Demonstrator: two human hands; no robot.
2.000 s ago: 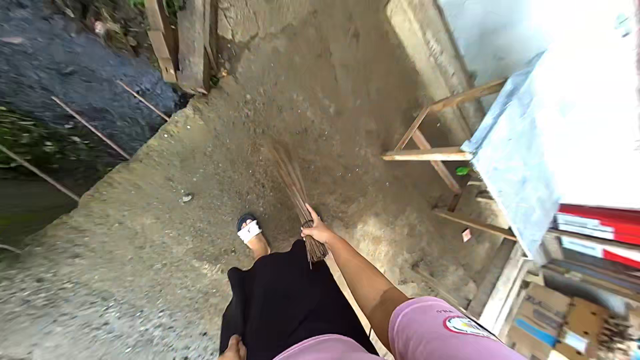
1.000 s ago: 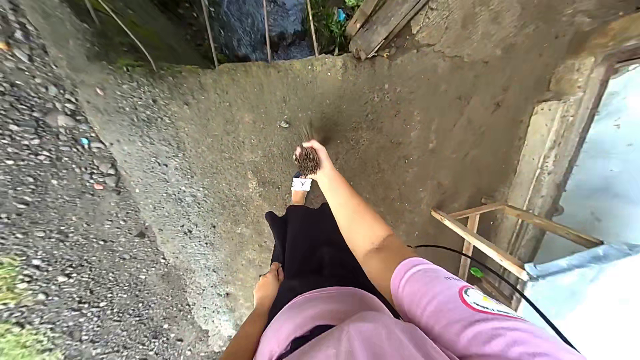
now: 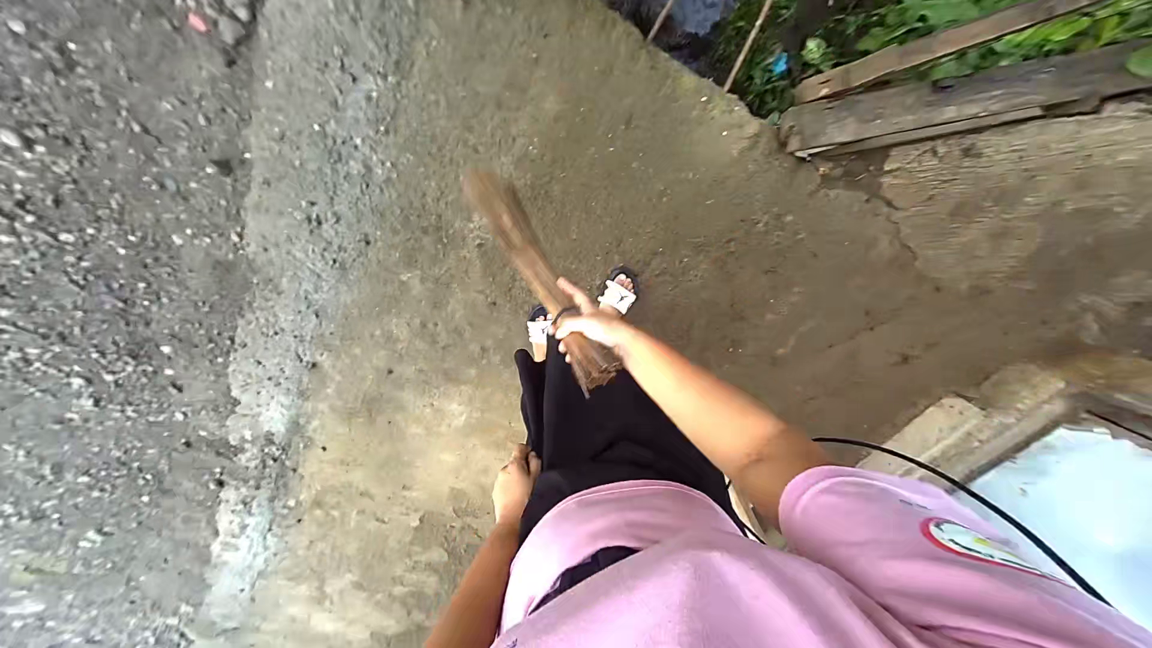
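A stick broom (image 3: 522,238), a bundle of thin brown sticks with a dark band, is gripped near its bound end by my right hand (image 3: 589,324). Its blurred sweeping end points away to the upper left over the concrete; whether it touches the ground I cannot tell. The bundle's cut end is above my black skirt or trousers (image 3: 612,441). My left hand (image 3: 515,481) is down at my left side with its fingers curled against the black cloth, and seems to hold a fold of it. My feet in white-strapped sandals (image 3: 619,292) show just beyond the broom.
Loose gravel (image 3: 108,297) lies left of the concrete paving (image 3: 405,387). Old wooden planks (image 3: 945,103) and green plants (image 3: 936,31) border the drop at the upper right. A concrete ledge (image 3: 990,423) and a pale sheet surface (image 3: 1080,504) are at lower right, with a black cable (image 3: 963,490) before them.
The view has turned a lot, toward the gravel side. The broom, seen end-on one second ago, now stretches toward the upper left, still in my right hand. A second sandaled foot has come into sight.
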